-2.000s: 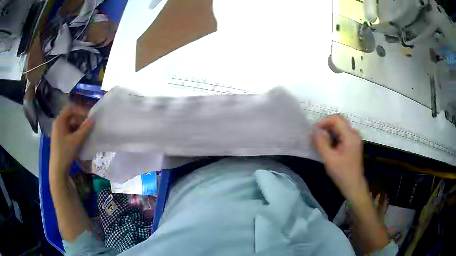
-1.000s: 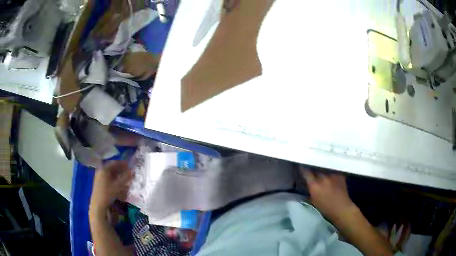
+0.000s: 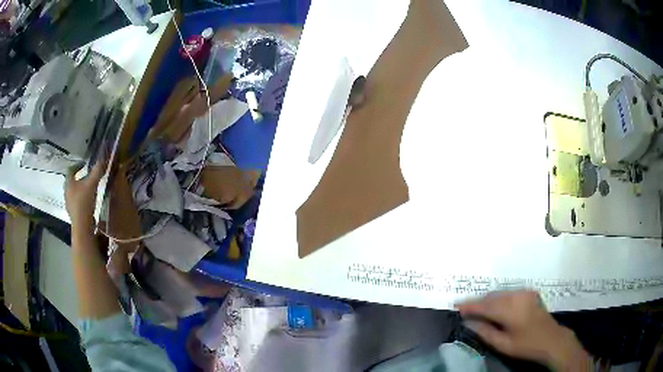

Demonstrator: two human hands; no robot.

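Observation:
A brown cut piece [image 3: 367,142] lies flat on the white table [image 3: 494,145]. A pale, pointed flat item [image 3: 331,112] with a dark end lies against its left side. A grey-white piece [image 3: 291,352] lies low in front of me, below the table's front edge and partly cut off by the picture. My left hand [image 3: 86,192] is at the far left, by the neighbouring machine, fingers apart; its fingertips meet dark things and I cannot tell if they grip anything. My right hand [image 3: 512,320] is blurred at the table's front edge, fingers curled; its grip is unclear.
The sewing machine head [image 3: 629,120] and its needle plate [image 3: 571,174] are at the right. A blue bin [image 3: 243,138] with brown, grey and white scraps [image 3: 178,243] lies left of the table. Another machine [image 3: 54,109] stands farther left. A white cable hangs across the scraps.
The view has swung left. The grey-white piece was stretched between both hands, then lowered below the table edge. My left hand has left it and moved up and left; my right hand has risen to the edge.

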